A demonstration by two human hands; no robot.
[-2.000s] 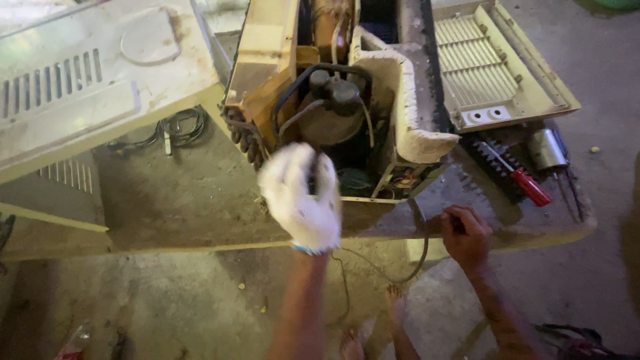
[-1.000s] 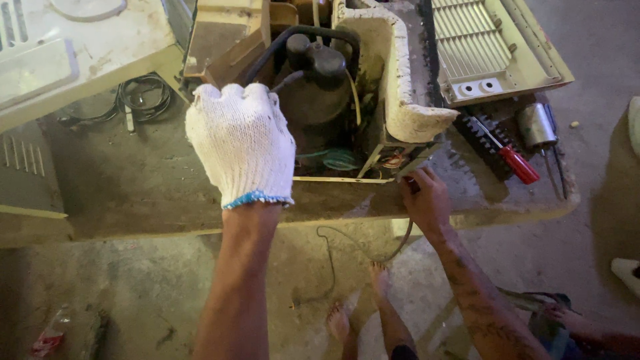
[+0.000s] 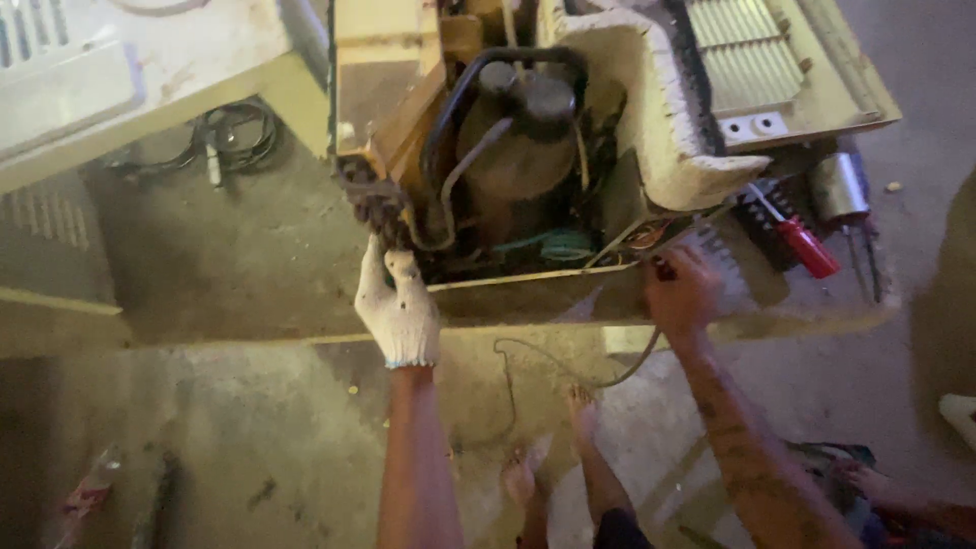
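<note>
An opened air conditioner unit with a black compressor [image 3: 518, 145] stands on a low work surface. My left hand [image 3: 400, 305], in a white knit glove with a blue cuff, is at the unit's front left corner, its fingertips against the dark bent tubes [image 3: 377, 202]; whether they grip is hidden. My bare right hand [image 3: 680, 290] is curled at the front right corner beside wires [image 3: 648, 232]; a small dark thing shows at its fingers, too blurred to name. A gray cable [image 3: 637, 370] hangs below it. White foam insulation [image 3: 671, 145] lines the unit's right side.
On the right lie a red-handled screwdriver [image 3: 807, 245], a metal cylinder, likely a capacitor [image 3: 841, 187], and a louvered plastic panel [image 3: 831, 69]. A white casing [image 3: 206, 72] and a coiled black cable [image 3: 259, 141] are at left. A plastic bottle [image 3: 88, 492] lies on the floor.
My gloved left hand, a raised fist over the unit's left side one second ago, is now lower at its front corner. My right hand came up from the table edge to the unit's right corner.
</note>
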